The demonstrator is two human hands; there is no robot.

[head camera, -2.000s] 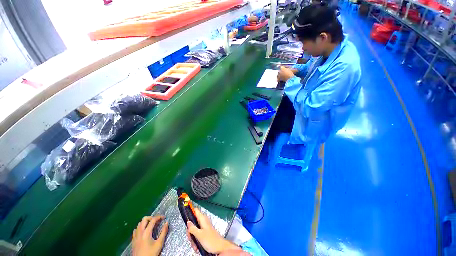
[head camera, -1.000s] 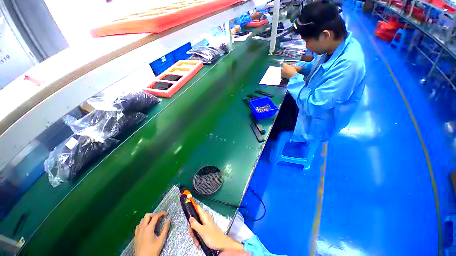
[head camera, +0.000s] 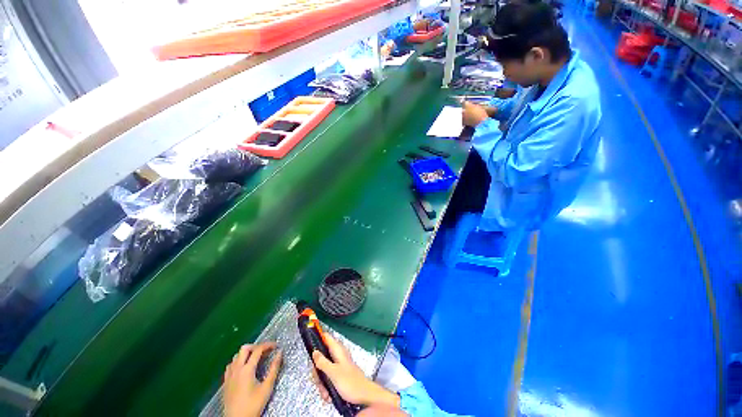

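Note:
The long orange-and-black handheld device [head camera: 312, 335] lies at a slant over the silvery bubble-wrap mat [head camera: 285, 335] at the bottom centre. My right hand [head camera: 348, 376] is wrapped around its black body, with the orange end pointing away from me. My left hand [head camera: 250, 381] rests on the mat to the left, fingers apart and slightly curled, holding nothing and not touching the device. A round dark dish of small parts [head camera: 342, 291] stands just beyond the mat. Its contents are too small to tell.
A black cord [head camera: 374, 330] runs past the dish to the bench edge and loops over it. Bagged black parts [head camera: 150, 228] and an orange-red compartment tray [head camera: 289, 128] lie along the shelf side. A blue bin [head camera: 432, 175] stands near a seated person in light blue [head camera: 541, 138].
The view has shifted slightly, so the bench and its objects appear a little further right. My hands keep nearly the same places, the right one still around the device.

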